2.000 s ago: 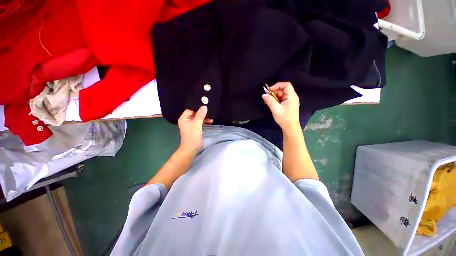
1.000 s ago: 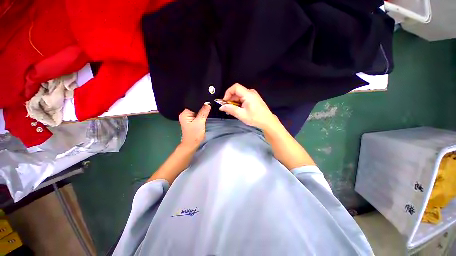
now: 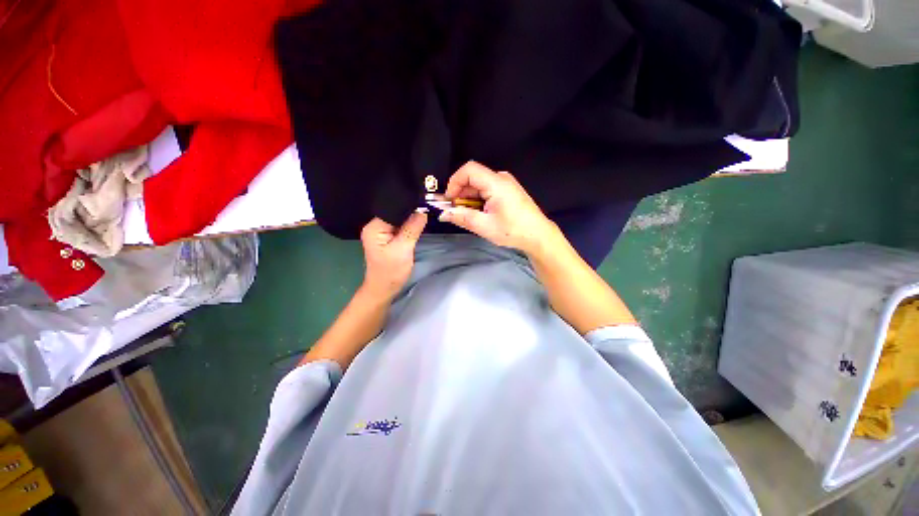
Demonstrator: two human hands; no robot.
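Note:
A dark jacket (image 3: 524, 91) lies over the table and hangs over its front edge. My left hand (image 3: 390, 252) pinches the jacket's lower edge beside a small shiny button. Another pale button (image 3: 431, 183) shows just above. My right hand (image 3: 494, 210) holds thread snips (image 3: 461, 203) with an orange handle. The blades point left and lie at the lower button, close to my left fingertips. Any thread at the blades is too fine to see.
Red garments (image 3: 217, 71) lie at the left with a crumpled beige cloth (image 3: 99, 207). Plastic sheeting (image 3: 121, 312) hangs below them. A white bin (image 3: 796, 343) with yellow cloth (image 3: 892, 378) stands at the lower right. Another bin (image 3: 875, 35) is at the upper right.
My right hand has moved left with the snips, from the middle of the jacket to the lower button. My left hand keeps its pinch. The view has shifted slightly.

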